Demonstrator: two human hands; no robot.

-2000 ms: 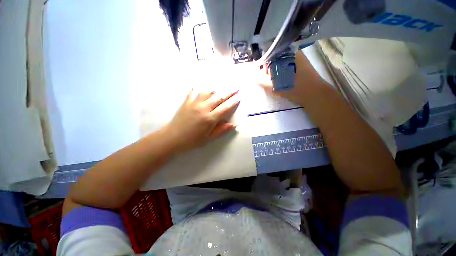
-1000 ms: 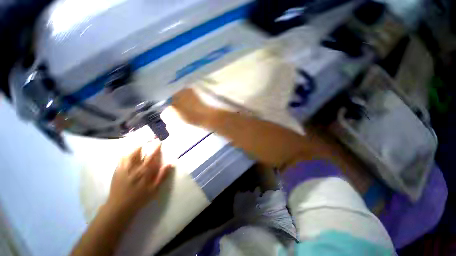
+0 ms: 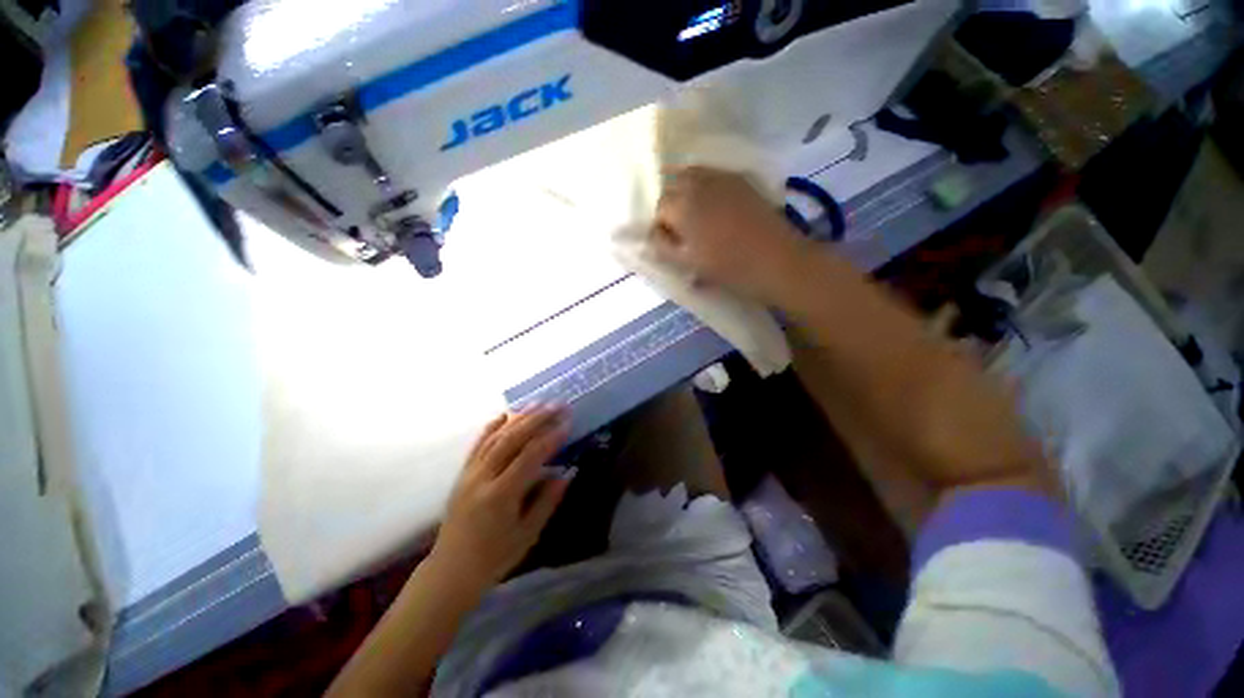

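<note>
A cream fabric panel (image 3: 362,477) lies on the machine table left of the needle area and hangs over its front edge. My left hand (image 3: 512,471) rests at the table's front edge by the panel's right corner, fingers slightly apart; whether it pinches the cloth is unclear. My right hand (image 3: 703,225) is closed on bunched cream cut pieces (image 3: 662,143) under the machine arm, right of the needle. The white sewing machine (image 3: 409,116) reads "JACK". Its grey block (image 3: 426,252) shows beside the foot area, which is washed out by glare.
Dark blue scissor handles (image 3: 816,207) lie right of my right hand. A pale basket (image 3: 1132,409) with white pieces stands at the right. Layered cream pieces (image 3: 41,450) hang at the far left. A white sheet (image 3: 157,368) lies on the table.
My right hand has moved from beside the needle to the cream pieces and bunched them. My left hand has moved off the panel's middle to the table's front edge. The view has shifted right.
</note>
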